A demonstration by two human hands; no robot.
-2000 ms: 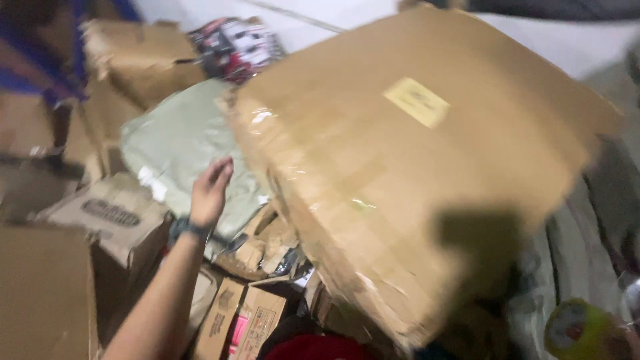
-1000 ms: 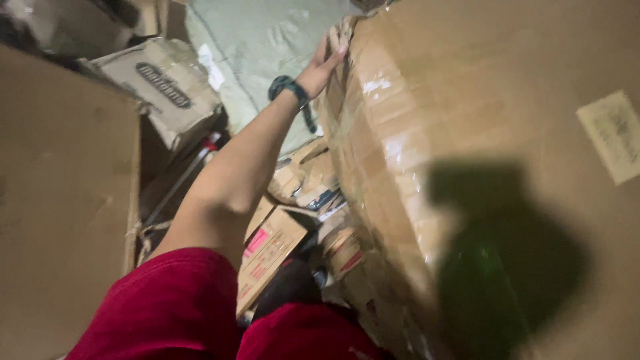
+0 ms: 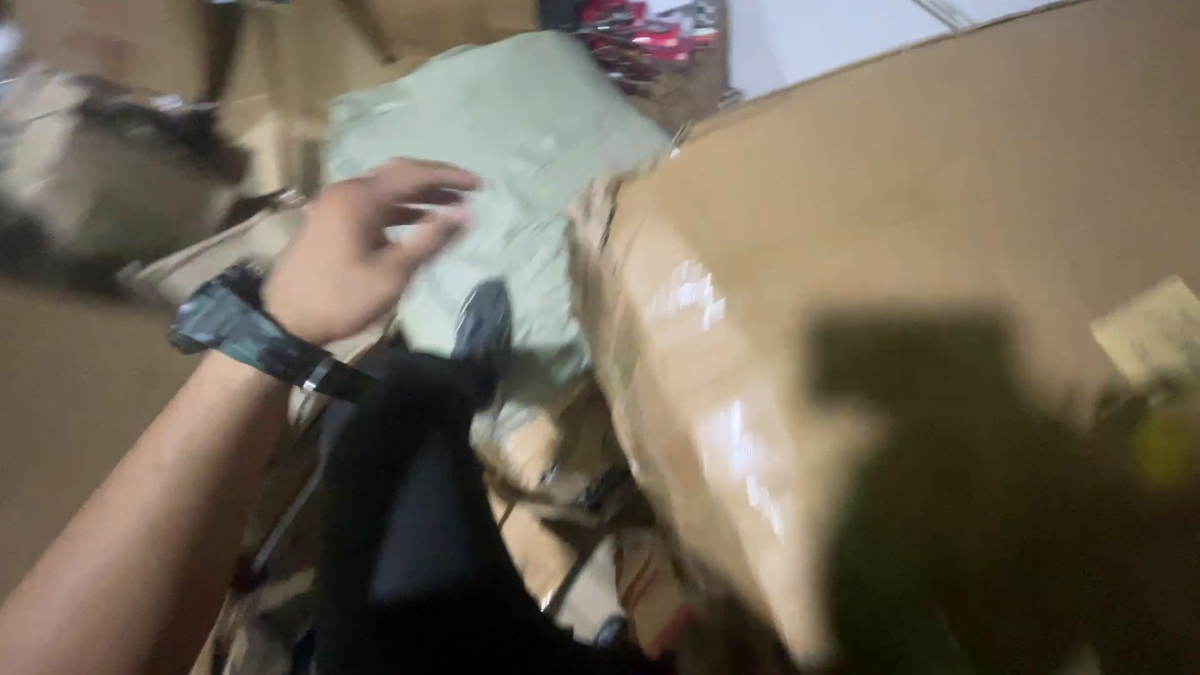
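Observation:
My left hand, blurred, is raised at left centre with its thumb and fingers apart and nothing between them. A dark wristwatch is on that wrist. Behind the hand lies a pale green plastic package. To the right of the hand, apart from it, a large taped cardboard box fills the right side, with a yellowish label on its face and a dark shadow over its lower part. My right hand is not visible.
A dark-clad leg with a dark shoe reaches among the boxes, its shoe at the green package. Another cardboard box stands at left. Crumpled cardboard lies beside the large box, and a red printed package at the top.
My left hand has come off the large box's upper left edge, where it rested a second ago, and is now left of it. A leg and shoe have come forward over the packages.

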